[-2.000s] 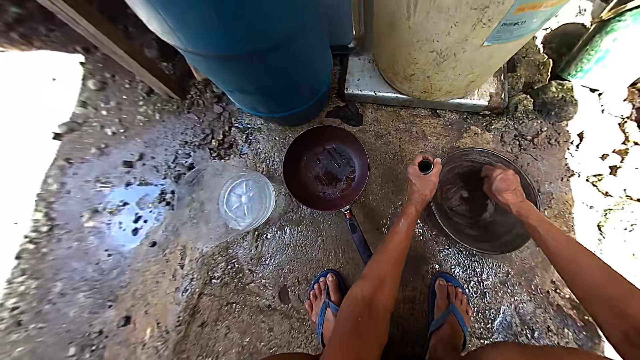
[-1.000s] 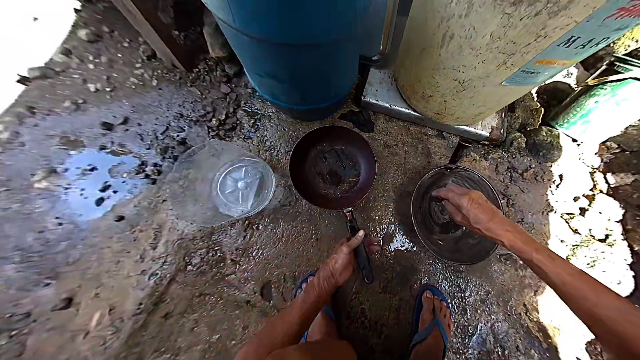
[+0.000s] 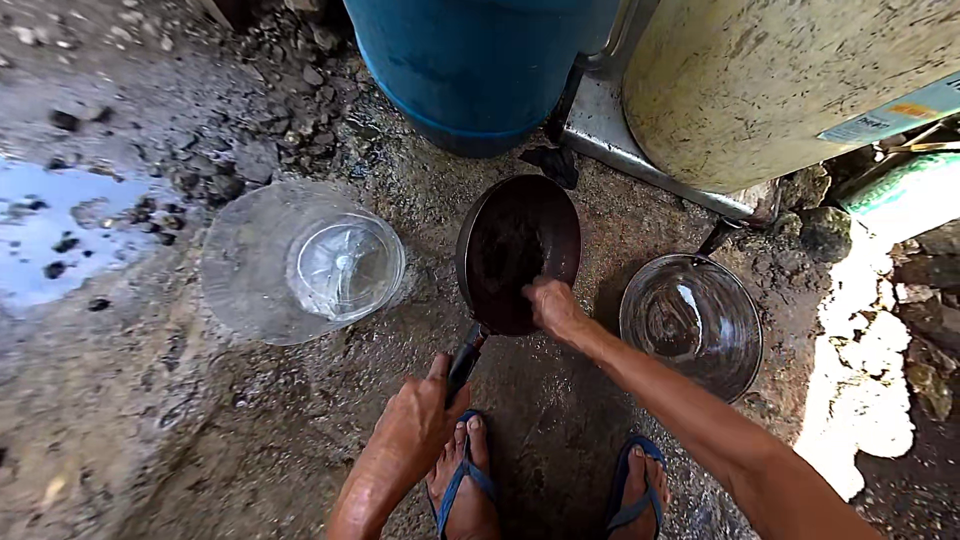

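Note:
My left hand [image 3: 425,409] is closed round the black handle of a dark frying pan [image 3: 559,225], which is tilted in front of my feet. Inside the pan, near its lower right rim, is my right hand [image 3: 553,304] with the fingers bent; whether it holds anything is hidden. Dark residue covers the pan's inner base. To the right a second, deeper metal pan [image 3: 667,322] rests on the ground, wet and shiny inside, its handle toward the back. On the left stands a clear plastic container [image 3: 349,266] with a wide rim.
A blue plastic drum [image 3: 472,67] stands behind the frying pan. Right of it, a large stained yellowish container [image 3: 735,82] is on a metal base [image 3: 600,127]. Stones [image 3: 825,232] lie at the right, a puddle [image 3: 60,225] at far left. My feet in blue flip-flops are below.
My right hand has moved left from the deeper pan into the frying pan. My left hand, earlier over the deeper pan's edge, came to the frying pan's handle. The frying pan is now tilted.

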